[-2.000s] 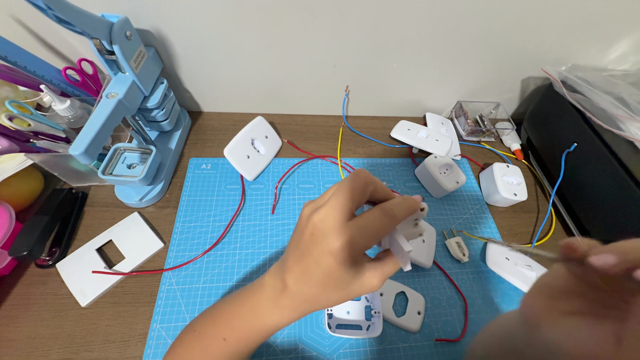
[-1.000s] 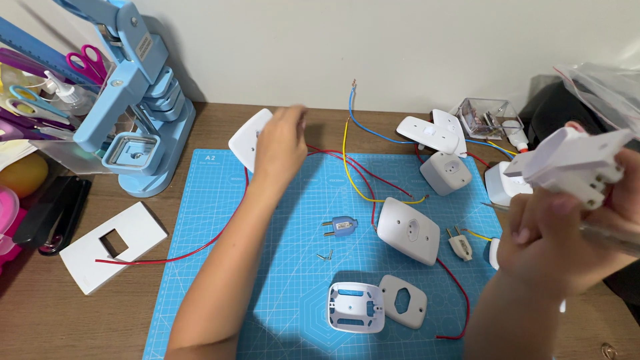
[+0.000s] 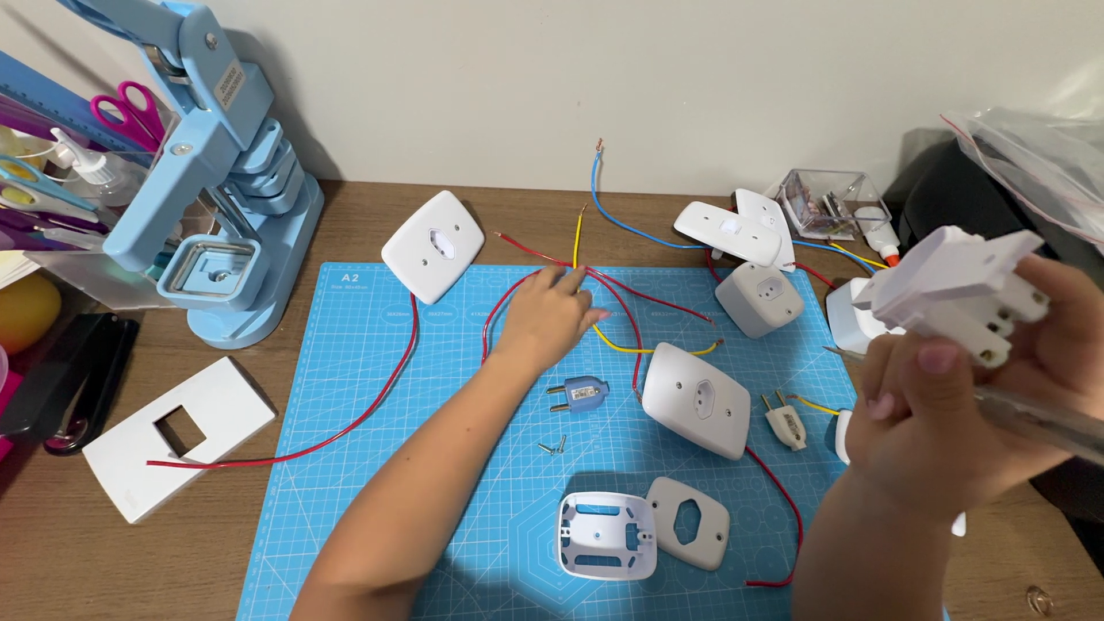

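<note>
My left hand (image 3: 550, 317) rests on the loose red wires (image 3: 634, 297) and a yellow wire (image 3: 621, 347) near the mat's back edge; whether its fingers grip a wire is unclear. Raised at the right, my right hand (image 3: 957, 405) holds a white socket module (image 3: 957, 289) with metal terminals, along with a slim, blurred screwdriver-like tool (image 3: 1031, 418). Between my arms lie a blue plug (image 3: 582, 394), small screws (image 3: 554, 446) and a white outlet plate (image 3: 697, 401). Nearer me, a white box base (image 3: 606, 536) touches a cover frame (image 3: 690, 523).
Left are a blue press (image 3: 250, 250), a white plate with a square opening (image 3: 181, 440) and a black stapler (image 3: 78, 379). Another outlet plate (image 3: 433, 247) overlaps the cutting mat (image 3: 345, 345). White socket boxes (image 3: 759, 299), a pale plug (image 3: 786, 427) and a clear container (image 3: 832, 203) stand right.
My left hand has moved from the back-left outlet plate rightward to the loose wires. Two seconds ago it was over the centre with a white part. The module is now in my right hand.
</note>
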